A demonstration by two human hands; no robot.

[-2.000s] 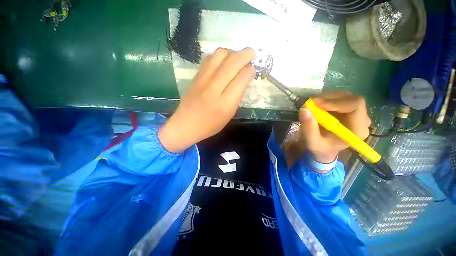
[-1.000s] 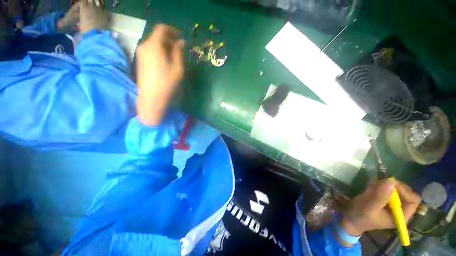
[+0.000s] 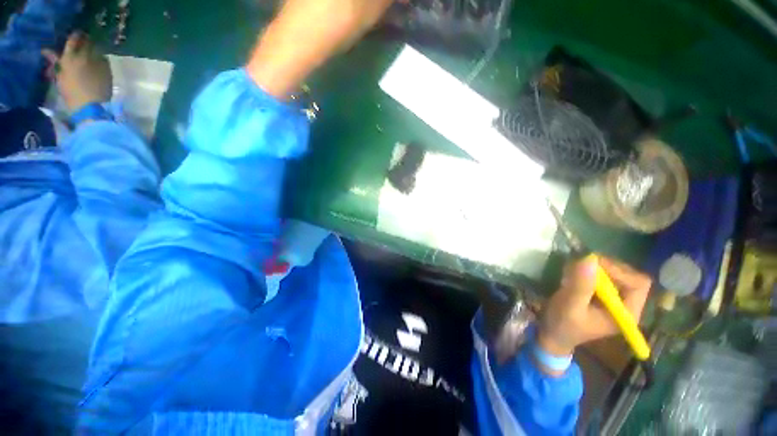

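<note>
My right hand (image 3: 594, 300) holds the yellow soldering iron (image 3: 620, 311) like a pen, its thin metal shaft pointing up-left over the right edge of the pale work pad (image 3: 469, 217). My left hand (image 3: 328, 30) reaches far forward over the bench at the top; its fingers are cut off or hidden near the picture's top edge, so I cannot tell what they do. A dark bristly bundle (image 3: 406, 168) lies on the pad's left end. The pad's middle is glared out. A white strip (image 3: 460, 111) lies angled above the pad.
A fan with a spiral guard (image 3: 562, 136) stands beside the beige pot (image 3: 673, 192) with silvery scraps. Right of it are a blue station (image 3: 699, 223) and a yellow block (image 3: 755, 277). Clear trays (image 3: 716, 387) lie lower right. Another person's hand (image 3: 83, 77) is at upper left.
The view has shifted. My left hand has moved from above the small brassy parts on the left to far forward and right. My right hand still holds the iron near the pad's right edge.
</note>
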